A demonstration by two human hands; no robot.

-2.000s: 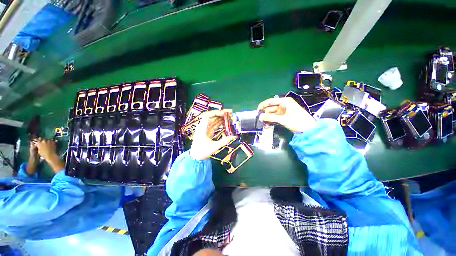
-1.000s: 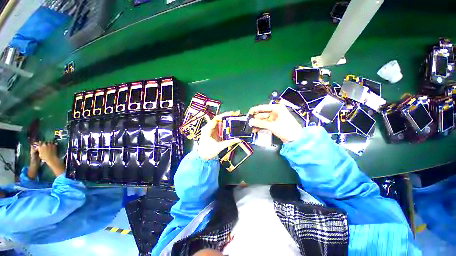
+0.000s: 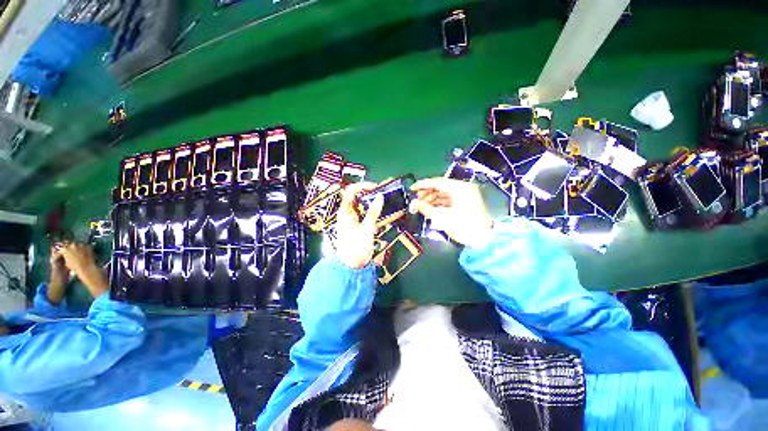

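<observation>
My left hand (image 3: 357,229) holds a phone front assembly (image 3: 389,202), a reddish frame with a dark screen in its window, tilted. My right hand (image 3: 455,208) has its fingertips at the right end of the same assembly. Red-and-white front housings (image 3: 330,178) lie in an overlapping pile beyond and left of my left hand. A housing with an open window (image 3: 398,256) lies just below the held piece. A loose heap of LCD screens (image 3: 549,175) lies right of my right hand, some dark, some silvery. Small parts under my right hand are partly hidden.
A black blister tray (image 3: 202,244) at the left has housings in its top row. A pale post (image 3: 566,59) slants over the heap. A whitish lump (image 3: 653,110) and darker phone stacks (image 3: 703,189) lie right. Another person's hands (image 3: 76,259) are far left.
The screen that my right hand held beside the housing now sits in the frame between both hands, and the assembly has tilted. The single assembly at the back has shifted right and up.
</observation>
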